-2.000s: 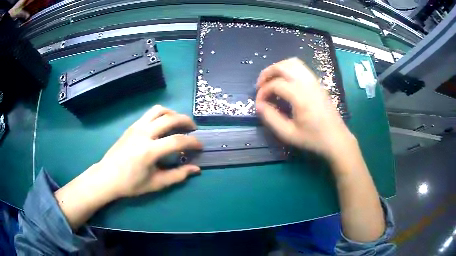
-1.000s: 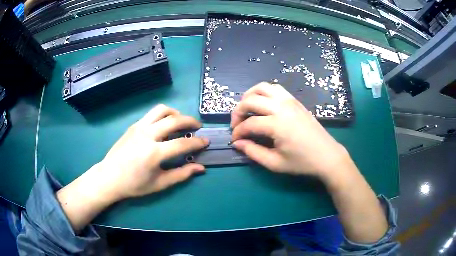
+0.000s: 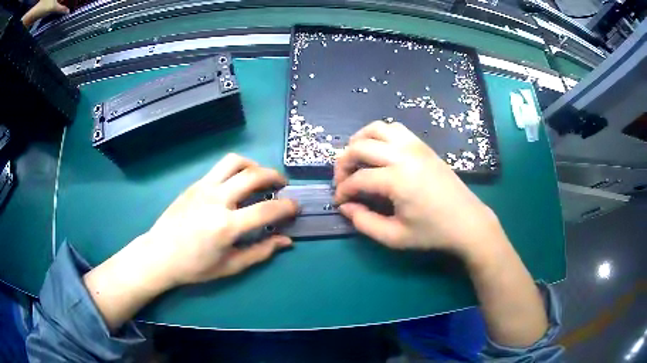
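Note:
A black plastic bar (image 3: 312, 223) lies flat on the green mat in front of me, its right part hidden under my right hand. My left hand (image 3: 213, 213) grips the bar's left end, with bright ringed holes showing between the fingers. My right hand (image 3: 397, 188) is over the bar, fingertips close together beside a small bright insert (image 3: 328, 207) in the raised strip. Whether the fingertips hold a small piece is too small to tell. The black parts tray (image 3: 355, 71) lies behind the bar, with many small metal pieces along its edges and some in the middle.
A stack of black bars (image 3: 170, 106) sits at the left on the green mat (image 3: 319, 283). A taller black stack (image 3: 35, 78) stands at the far left. A pale plastic piece (image 3: 525, 113) lies right of the tray. Metal rails (image 3: 177, 46) run behind. Another person's hand (image 3: 46, 8) shows at the upper left.
My right hand has moved from over the tray down to the bar's middle. My left hand has stayed on the bar. Some metal pieces have shifted towards the tray's middle.

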